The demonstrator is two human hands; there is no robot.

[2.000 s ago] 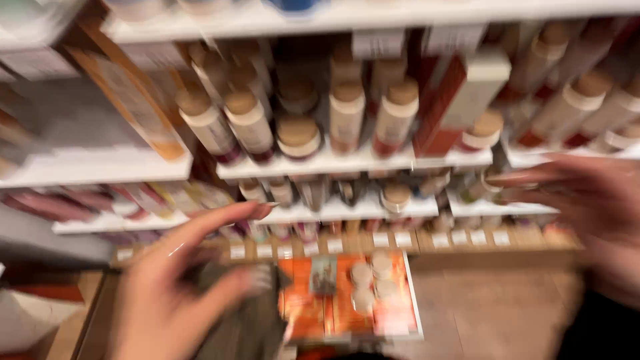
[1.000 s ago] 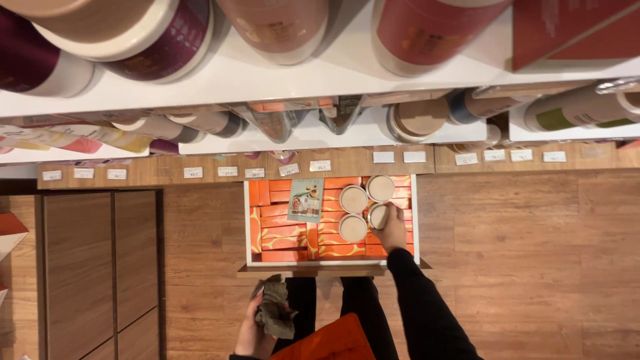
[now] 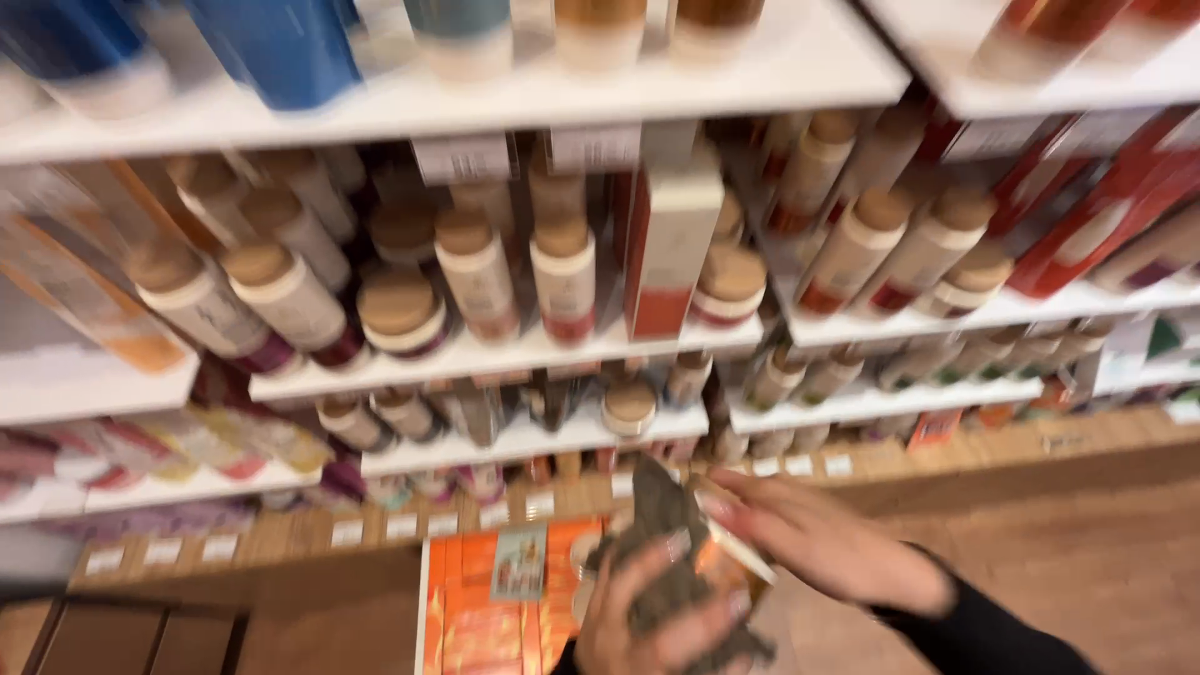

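My left hand (image 3: 647, 600) is closed around a crumpled grey-green cloth (image 3: 664, 525), low and right of centre. Against the cloth's right side is a small jar or container (image 3: 736, 553) with a pale rim and an orange, shiny side, blurred by motion. My right hand (image 3: 816, 534) comes in from the right with its fingers on the upper edge of that container. Partly behind my left hand lies an open drawer (image 3: 425, 600) of orange patterned boxes (image 3: 464, 619), with a small printed card (image 3: 518, 562) on top and pale round lids (image 3: 585, 553) beside it.
White shelves (image 3: 506, 361) ahead hold lotion bottles (image 3: 562, 281), wooden-lidded jars (image 3: 403, 309) and an upright red and white box (image 3: 670, 253). Blue containers (image 3: 272, 47) stand on the shelf above. Brown cabinet fronts (image 3: 112, 637) are at lower left; wood floor (image 3: 1078, 553) shows at right.
A second ago my right hand was at the round containers in the drawer and my left held the cloth lower left. Both hands are now together around the container and cloth. The view has shifted up.
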